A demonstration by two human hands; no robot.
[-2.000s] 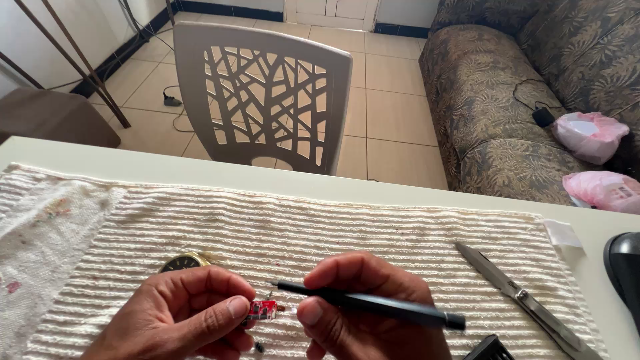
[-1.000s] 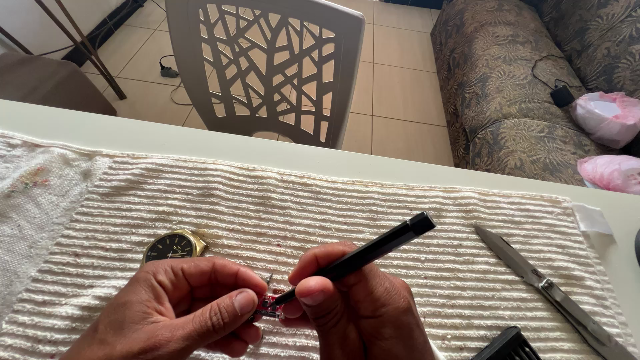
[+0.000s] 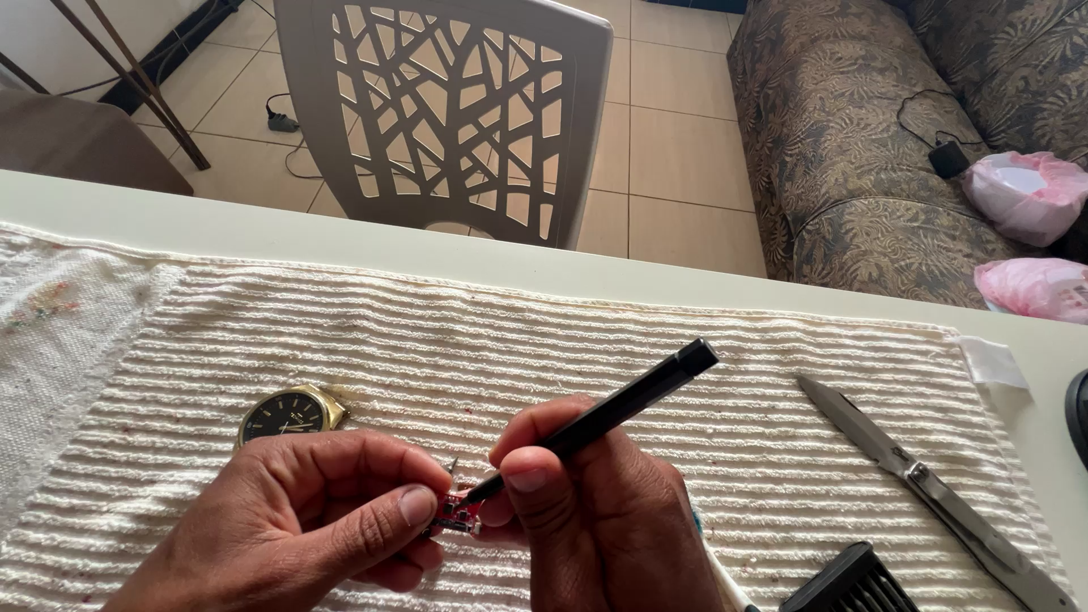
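Observation:
Between the thumb and fingers of my left hand (image 3: 314,518) is a small red circuit board (image 3: 457,512), held low over the striped towel. My right hand (image 3: 595,501) grips a black pen-shaped tool (image 3: 633,398) like a pencil, its narrow end at the board's upper side. Whether that end touches the board cannot be told. A thin metal point (image 3: 453,466) shows just above the board; what it belongs to is hidden. A gold-coloured wristwatch with a black dial (image 3: 285,416) lies behind my left hand, partly covered by it.
An unfolded pocket knife (image 3: 914,476) lies on the ribbed cream towel (image 3: 476,357) at the right. Near it are a black ridged object (image 3: 850,582) and a white and black handle (image 3: 722,569). A plastic chair (image 3: 450,119) stands beyond the white table (image 3: 510,263); a sofa (image 3: 858,153) is right.
The pen-shaped tool has swung from nearly level to a steep slant, its narrow end now at the board. My left hand still holds the board. The view has shifted somewhat.

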